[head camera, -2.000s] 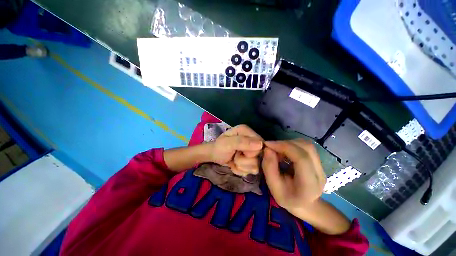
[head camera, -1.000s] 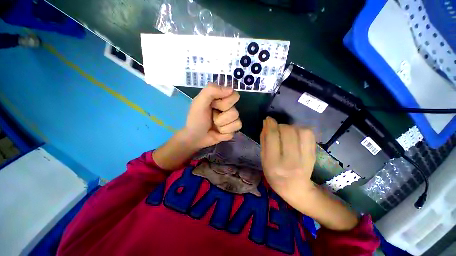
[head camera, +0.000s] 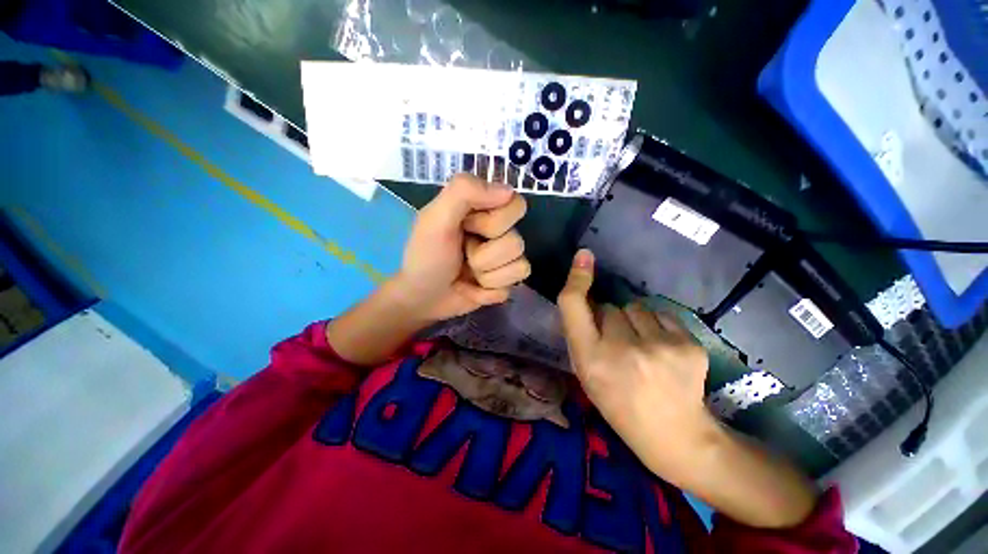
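The white pad sheet (head camera: 358, 121) lies on the bench with several black rings and rows of small dark rectangles. My left hand (head camera: 468, 247) is curled at the sheet's lower edge, thumb and forefinger together by the dark rectangles; whether something is between them is hidden. Two black electronic units lie side by side, the nearer one (head camera: 639, 243) and the farther one (head camera: 785, 319), each with a white label. My right hand (head camera: 648, 379) lies at the nearer unit's lower left, one digit extended with its tip on the unit's left corner, the other fingers bent.
A blue basket (head camera: 796, 76) with white sheets and a dotted strip is at upper right. A black cable (head camera: 908, 379) ends in a plug at right, near a white tray (head camera: 921, 492). Clear bubble film (head camera: 433, 38) lies behind the sheet. A person's foot (head camera: 67, 79) shows at far left.
My hands were together at the chest and have parted. My left hand moved to the sheet's edge. My right hand moved to the unit's corner, then one digit extended as the others drew lower.
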